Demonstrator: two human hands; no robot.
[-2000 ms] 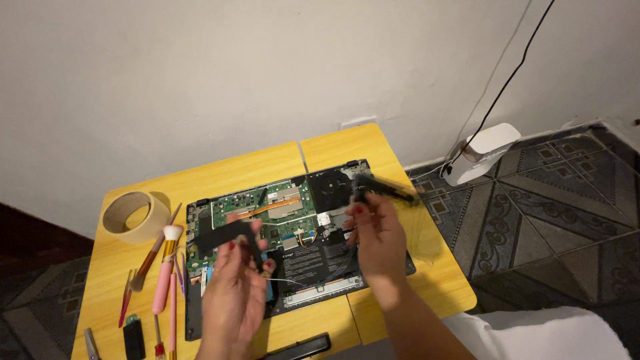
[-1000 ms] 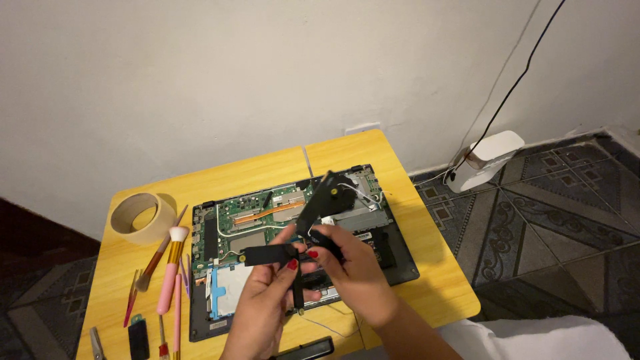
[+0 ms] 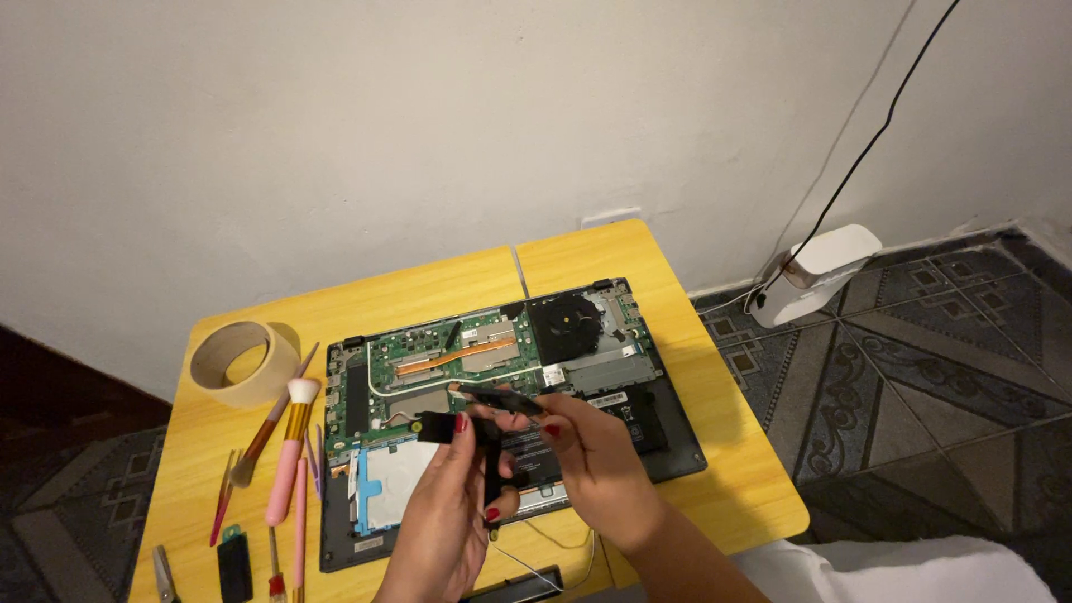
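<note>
An opened laptop base [image 3: 687, 435] lies on a yellow wooden table, its green circuit board [image 3: 427, 347], copper heat pipe [image 3: 456, 358], black fan [image 3: 567, 324] and black battery [image 3: 641, 419] exposed. Above its front middle, my left hand [image 3: 444, 502] holds a black flat part with arms [image 3: 440, 427], which has a small brass-coloured ring at one end. Thin wires [image 3: 540, 574] hang below the hands. My right hand [image 3: 599, 461] pinches a dark elongated part [image 3: 502, 399] just above and beside it; whether the two parts are joined cannot be told. Fingers hide some of both.
Left of the laptop are a tape roll [image 3: 244, 362], a pink-handled brush [image 3: 291, 452], a thinner brush [image 3: 268, 427], tweezers [image 3: 224, 498], a red-handled screwdriver [image 3: 276, 578] and a black piece [image 3: 234, 568]. Another dark part [image 3: 519, 586] lies at the front edge. A white appliance [image 3: 816, 272] stands on the floor.
Two seconds ago my hands were apart, each with a dark part; they came together. Since one second ago, the dark part at my right hand has tipped from upright to nearly level, uncovering the fan.
</note>
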